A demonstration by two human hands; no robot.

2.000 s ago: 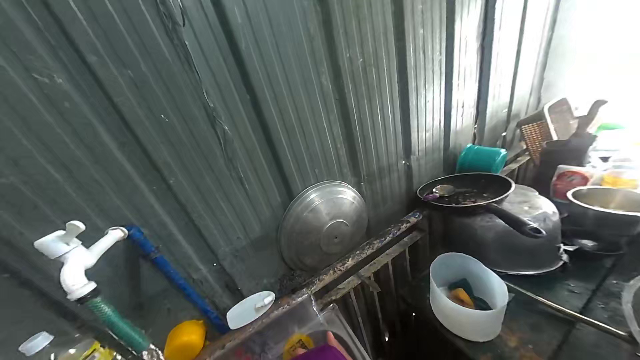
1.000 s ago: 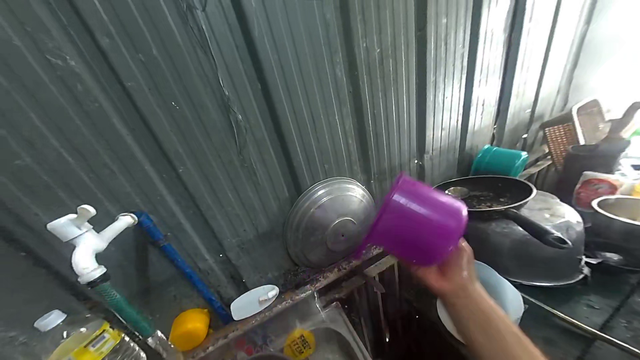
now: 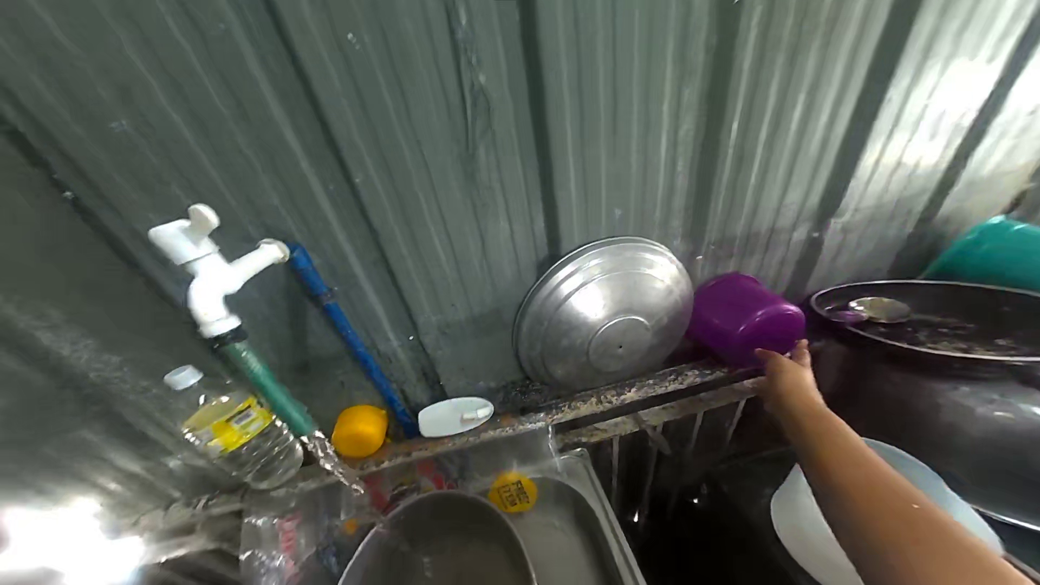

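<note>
My right hand (image 3: 790,378) grips the lower edge of a purple plastic cup (image 3: 743,319), which lies tilted on the ledge by the metal wall. Just left of the cup, a round aluminium lid (image 3: 605,313) leans on the wall. To the right is a black frying pan (image 3: 967,333) with a spoon (image 3: 879,309) in it. Beneath my forearm stands a white plastic container (image 3: 821,528), partly hidden. Water runs from a green hose (image 3: 268,386) on a white tap (image 3: 213,280) toward a metal bowl (image 3: 443,544) in the steel sink (image 3: 569,520). My left hand is out of view.
A clear plastic bottle (image 3: 244,439), an orange object (image 3: 359,431) and a white oval object (image 3: 455,417) sit along the ledge at left. A blue pipe (image 3: 349,333) runs down the wall. A teal container (image 3: 991,253) is at the far right, behind the pan.
The purple cup, held up in front of the wall a second ago, is now down on the ledge beside the lid, with my right hand still at it. The view has moved closer to the sink.
</note>
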